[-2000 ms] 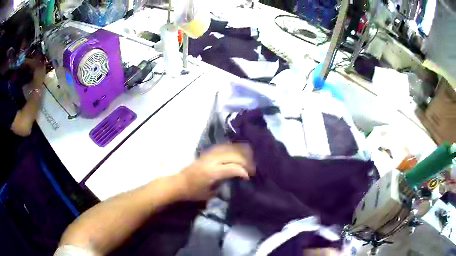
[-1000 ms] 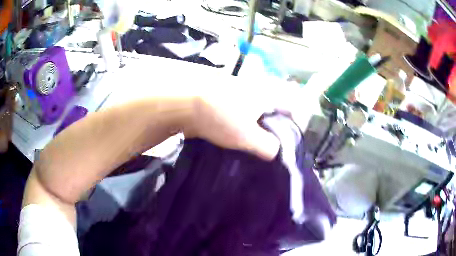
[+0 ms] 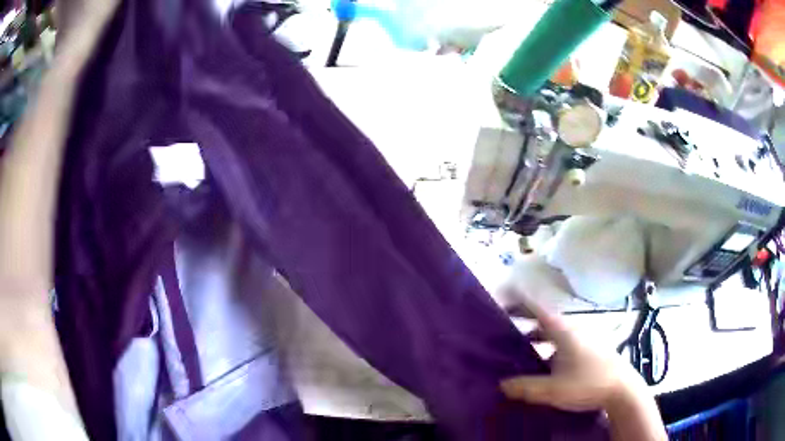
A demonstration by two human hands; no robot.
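The dark purple jacket [image 3: 293,198] is held up in front of me, with a small white label near its neck and pale grey-blue panels [image 3: 228,392] at lower left. One long dark sleeve [image 3: 370,258] runs down to the right. My right hand [image 3: 568,366] grips this sleeve near its lower end, thumb below and fingers above. My left forearm rises along the left edge; my left hand is beyond the top edge, out of the picture.
The cream sewing machine [image 3: 680,164] stands at right, its needle area bare of the jacket. A green thread cone [image 3: 551,47] is above its head. Black scissors [image 3: 645,340] lie below the machine arm. The white table [image 3: 387,112] extends behind the jacket.
The jacket has been lifted and spread, showing its label and grey panels. My left arm has moved up and left; my right hand has come into view on the sleeve.
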